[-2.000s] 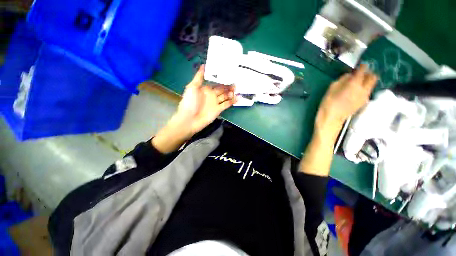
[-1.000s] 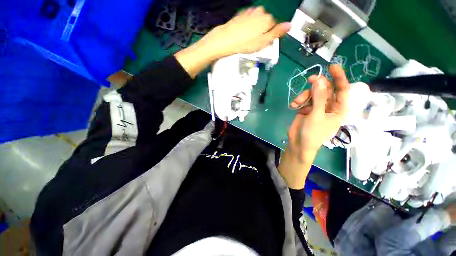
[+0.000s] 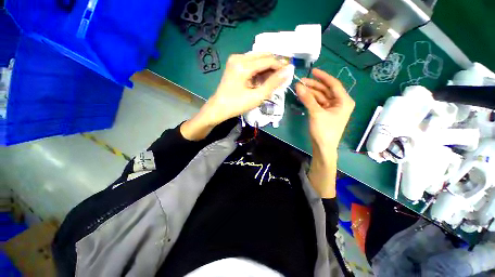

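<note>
A white camera housing (image 3: 290,43) lies on the green mat in front of me, its rounded end near the bench edge with thin red wires hanging from it. My left hand (image 3: 247,84) is over the housing, fingers bent, and hides its middle. My right hand (image 3: 325,100) is just right of the housing. A thin whitish sealing ring (image 3: 294,86) runs between the fingertips of both hands; the right thumb and fingers pinch it. The left fingertips are partly hidden, and their hold on the ring is hard to make out.
Black face plates (image 3: 208,58) lie at upper left, beside large blue bins (image 3: 65,81). The screw feeder (image 3: 374,27) stands beyond the work. Loose sealing rings (image 3: 386,68) lie right of it. White housings (image 3: 418,135) crowd the right, with a black screwdriver (image 3: 467,96) over them. Someone's grey clothing shows at lower right.
My left hand has come back from beyond the housing to its middle. My right hand has brought the sealing ring left to the housing. One black plate now lies apart from the pile.
</note>
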